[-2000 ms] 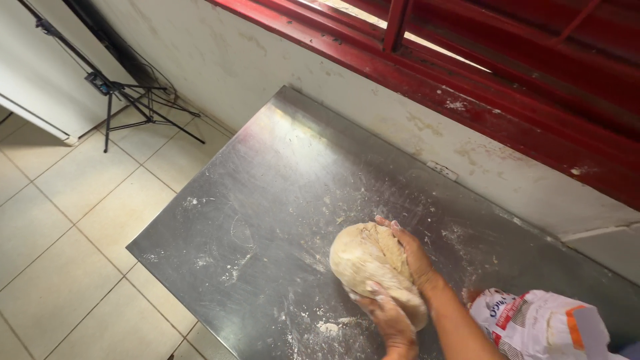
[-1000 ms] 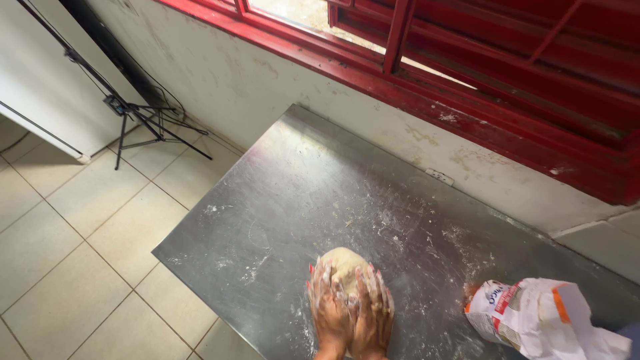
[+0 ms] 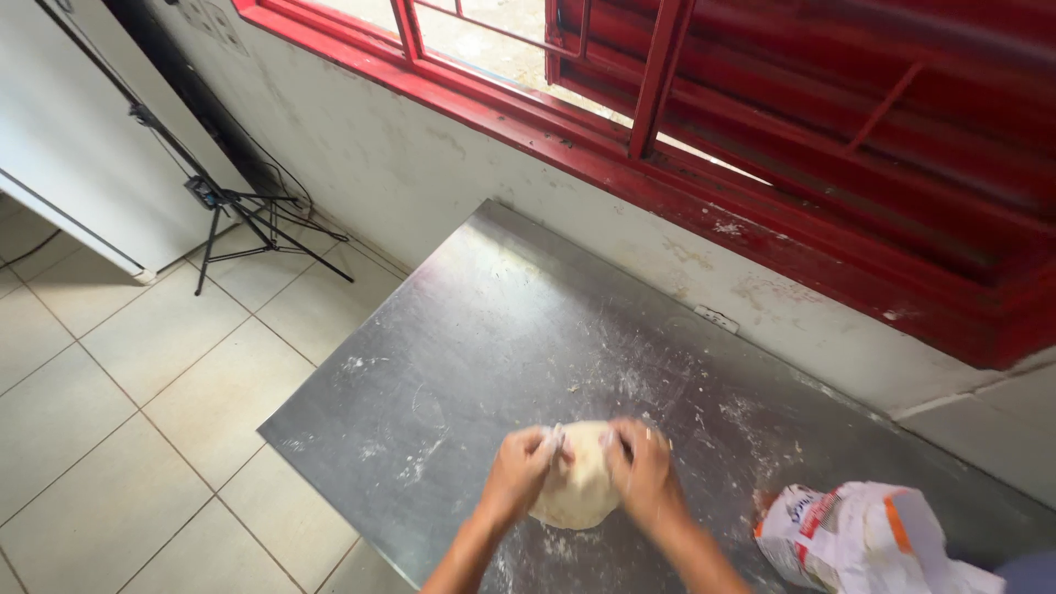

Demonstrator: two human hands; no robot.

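A round lump of pale dough (image 3: 580,487) rests on the flour-dusted stainless steel table (image 3: 511,330). At its left side my left hand (image 3: 524,466) has its fingers curled onto the dough's upper edge, flour on the fingertips. My right hand (image 3: 646,466), slightly blurred, grips the opposite side the same way. Both hands hold the dough between them; the undersides of the fingers are hidden.
An opened paper flour bag (image 3: 858,536) lies at the lower right of the table. A white wall and a red metal window frame (image 3: 528,136) run behind it. A black tripod (image 3: 264,235) stands on the tiled floor at left.
One second ago both hands lay close together, flat on the dough; now they are apart at its two sides with fingers curled. The view has shifted somewhat.
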